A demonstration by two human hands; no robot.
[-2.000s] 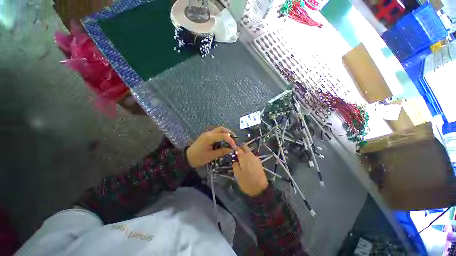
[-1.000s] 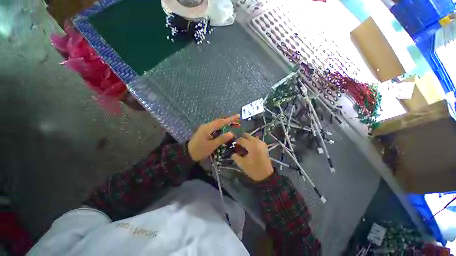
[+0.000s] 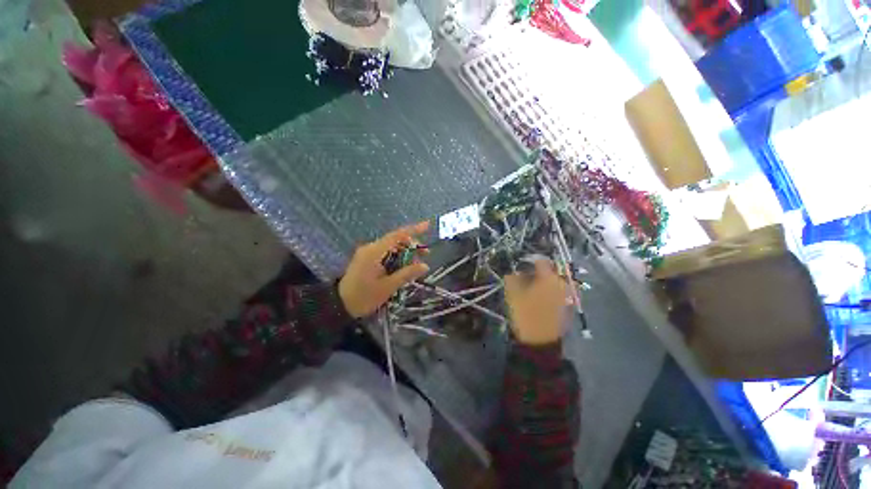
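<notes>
A loose pile of wire harnesses (image 3: 458, 294) with thin white-grey leads and dark or white tips lies on the bubble-wrap-covered mat. My left hand (image 3: 374, 275) is at the pile's left side, curled around a small green and dark cluster of harness ends, with leads hanging below it. My right hand (image 3: 537, 301) is over the pile's right part, blurred; its fingertips are at the leads and I cannot tell whether they grip one. A white label (image 3: 459, 222) with bluish print lies above the pile, between the hands.
A white perforated tray (image 3: 506, 91) holds red wire bundles (image 3: 626, 205) with green ends. An open cardboard box (image 3: 754, 310) is at the right edge. A pale roll (image 3: 349, 14) fringed with short leads stands at the top. A second harness pile (image 3: 692, 463) is at lower right. Pink-red plastic (image 3: 143, 115) is left.
My right hand has moved right, away from my left hand, onto the pile's right part. My left hand stays around the cluster. The camera view has shifted slightly.
</notes>
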